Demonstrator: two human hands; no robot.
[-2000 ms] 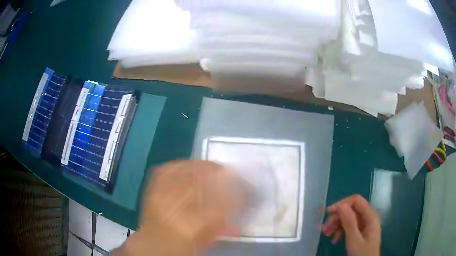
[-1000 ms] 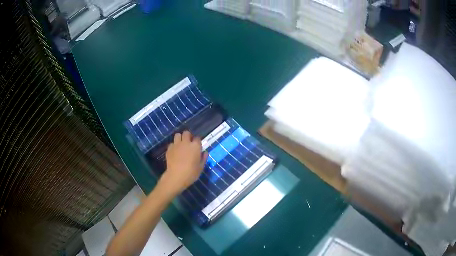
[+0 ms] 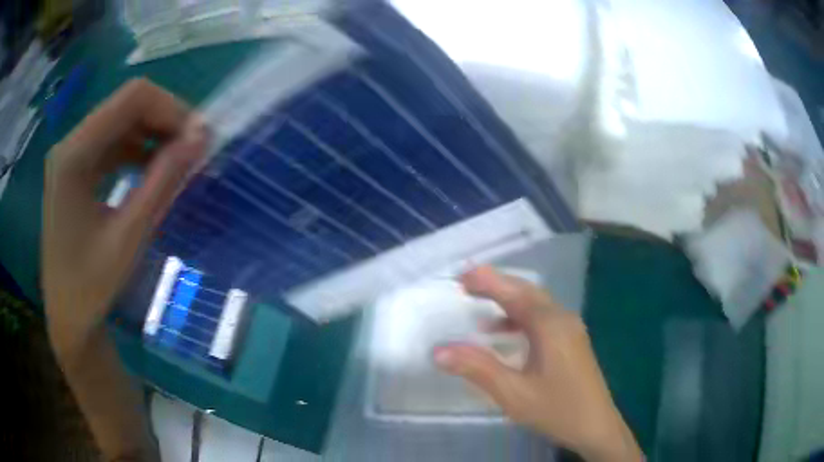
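Note:
A dark blue solar cell array [image 3: 334, 153] with thin silver cross lines and white side strips is held up, tilted and blurred. My left hand [image 3: 117, 180] pinches its left edge between thumb and fingers. My right hand [image 3: 551, 370] has thumb and index finger apart, with the index fingertip at the array's lower white strip; whether it touches cannot be told. Below lies a grey translucent sheet [image 3: 348, 429] over a pale square template with a white border [image 3: 434, 417], partly hidden by my right hand and the array.
A smaller-looking pile of blue arrays [image 3: 197, 311] lies at lower left on the dark-green bench [image 3: 312, 347]. Tall white film stacks [image 3: 660, 117] stand behind. A small translucent film piece [image 3: 741, 262] and coloured loops [image 3: 784, 287] are at right. White rectangles [image 3: 172, 429] sit low at left.
The view has turned back from the cell piles to the template. My left hand has left the piles and now holds an array up over the work. My right hand is back in view.

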